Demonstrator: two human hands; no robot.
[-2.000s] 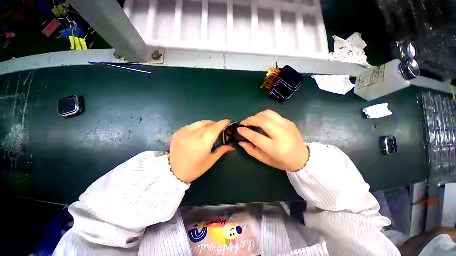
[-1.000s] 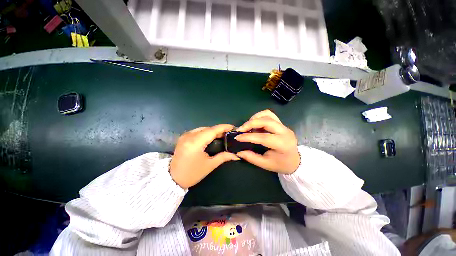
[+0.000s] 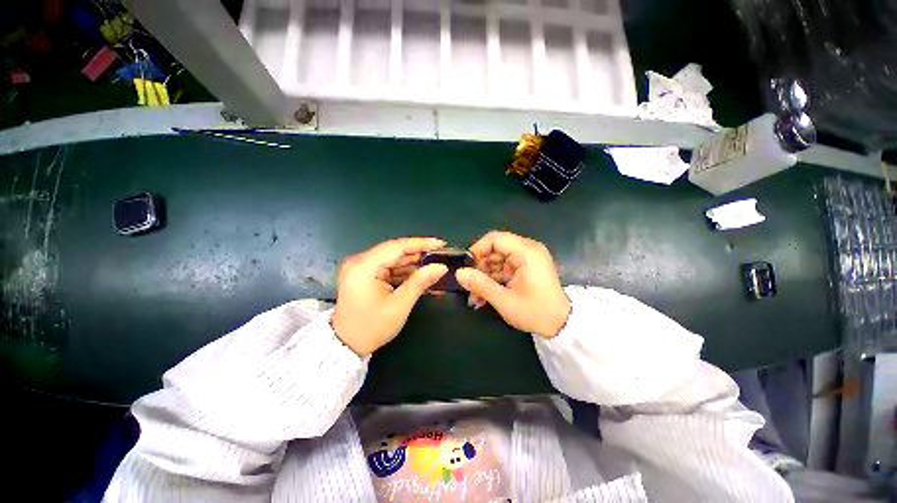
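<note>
A dark watch body with a shiny rim [image 3: 449,259] is held between my two hands above the front middle of the bench. My left hand [image 3: 381,294] grips its left side, thumb on its near face. My right hand [image 3: 521,286] grips its right side, thumb also on the near face. The fingers cover much of it. A stack of black screens with orange tails [image 3: 554,163] lies near the rail. One watch body [image 3: 137,213] lies at the left and another [image 3: 759,280] at the right.
A pale metal rail [image 3: 393,122] with a post crosses behind the green bench. Beyond it is a white compartment tray [image 3: 443,97]. A white bottle [image 3: 740,155], crumpled wipes [image 3: 681,96] and a small white piece [image 3: 735,214] are at the right, a thin dark stick [image 3: 236,135] at the left.
The watch body between my hands has been tilted, and both thumbs now lie on its near side. My right fingers have moved off its top face and curled behind it.
</note>
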